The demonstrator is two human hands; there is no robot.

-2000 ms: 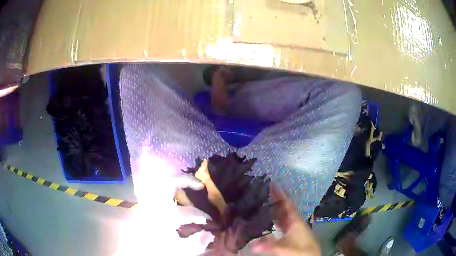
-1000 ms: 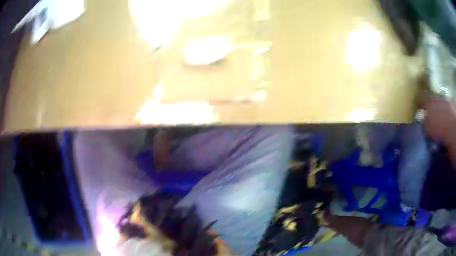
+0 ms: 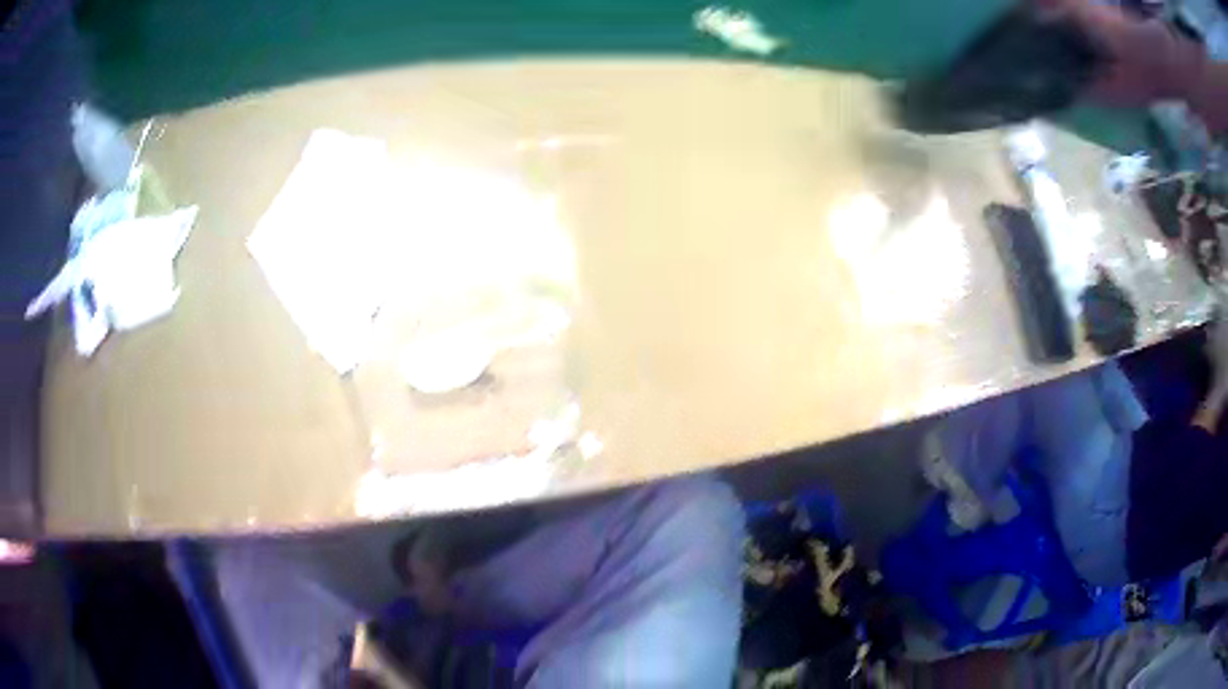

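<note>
Only the top of the held work shows at the bottom edge, blurred: a tan piece (image 3: pixel 366 653) with dark material beside it, over my lap. Neither my left hand nor my right hand can be made out; both are below the picture's edge. On the brown cardboard-covered bench (image 3: pixel 700 269) nearest me, a small white dish (image 3: pixel 445 364) sits left of centre, overexposed. A bright white sheet (image 3: pixel 317 229) lies behind it.
White cloths or gloves (image 3: pixel 142 269) lie at the bench's left end. Another person's hand (image 3: pixel 1131 61) holds a dark object (image 3: pixel 1003 67) at upper right. A dark bar (image 3: pixel 1030 283) lies at right. Below stand a blue stool (image 3: pixel 990 565) and black-and-tan parts (image 3: pixel 808 579).
The view has tilted up, so the bench fills more of the picture. The black spiky part and my hands have dropped almost out of the bottom edge. The dark object has appeared at upper right.
</note>
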